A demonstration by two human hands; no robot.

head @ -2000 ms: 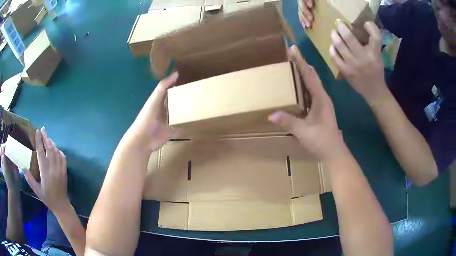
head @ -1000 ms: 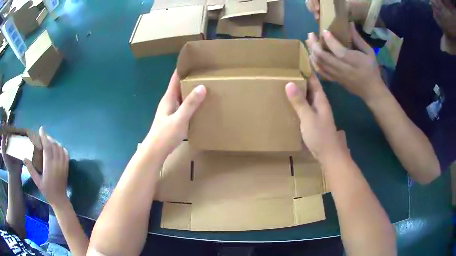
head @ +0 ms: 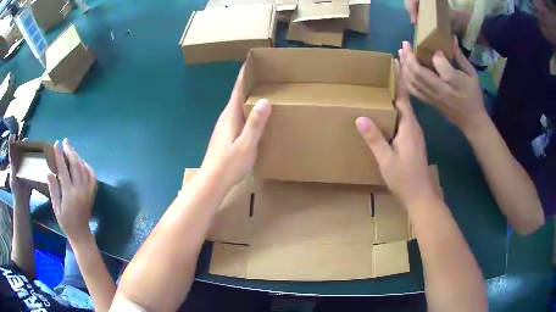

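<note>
A brown mailer box [head: 323,143] is held up in front of me, its large lid panel facing me and the gap behind the panel's top edge showing part of the inside. My left hand [head: 235,143] grips its left end, thumb on the facing panel. My right hand [head: 405,152] grips its right end, thumb also on the panel. The fingers behind the box are partly hidden. Below it a flat box blank [head: 311,259] lies on the table, its upper part covered by the box and my hands; dark slots show on both sides.
On the dark-green table [head: 152,122] a closed carton [head: 228,33] and blanks [head: 320,21] lie at the far side. A person's hands [head: 448,91] hold a box at right; another person's hands [head: 73,189] hold one at left. An open box [head: 68,61] stands far left.
Since two seconds ago the box has turned so its broad panel faces me and the raised flap no longer stands above it. Over the last second the view has shifted slightly; my grip looks the same.
</note>
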